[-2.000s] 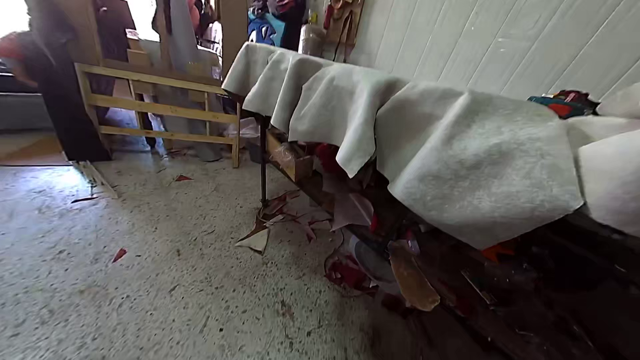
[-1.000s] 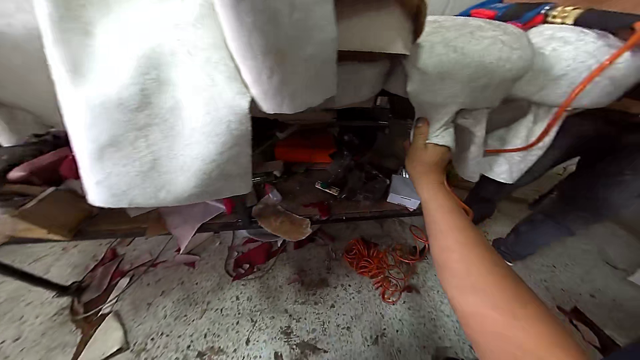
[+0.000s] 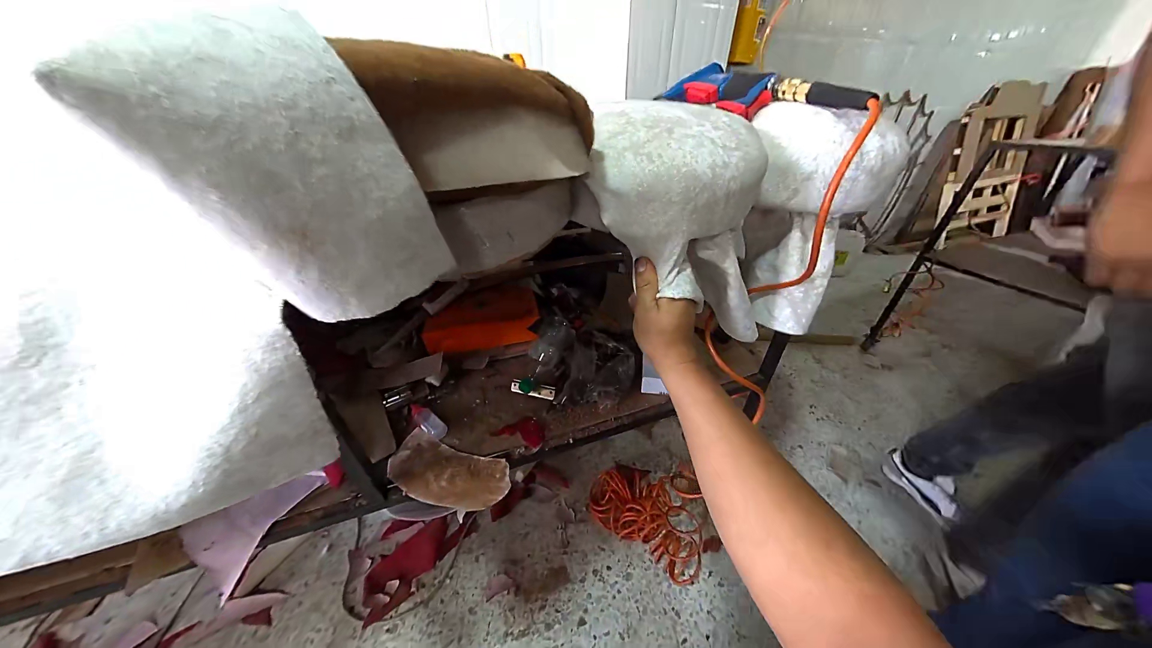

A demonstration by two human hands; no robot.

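My right hand (image 3: 666, 319) grips the hanging edge of a whitish felt-like padding sheet (image 3: 679, 162), with the thumb on its left side. The bunched sheet wraps a rounded form on the bench. Just behind lies a blue and red air tool (image 3: 720, 87), with a brass fitting and an orange hose (image 3: 832, 193) that drops beside my hand. A brown fabric piece with a pale backing (image 3: 468, 99) lies to the left, and a large white sheet (image 3: 225, 162) hangs in front of it. My left hand is out of the frame.
The bench's lower shelf (image 3: 477, 418) holds an orange item (image 3: 481, 319), plastic bags and scraps. A coiled orange hose (image 3: 643, 513) and red scraps (image 3: 405, 567) lie on the floor. At right are another person's leg and shoe (image 3: 922, 486), a blurred arm and a black metal frame (image 3: 936, 243).
The view has swung right along the bench. My right hand, absent two seconds ago, was on the padding one second ago and still holds it. The air tool now shows more fully.
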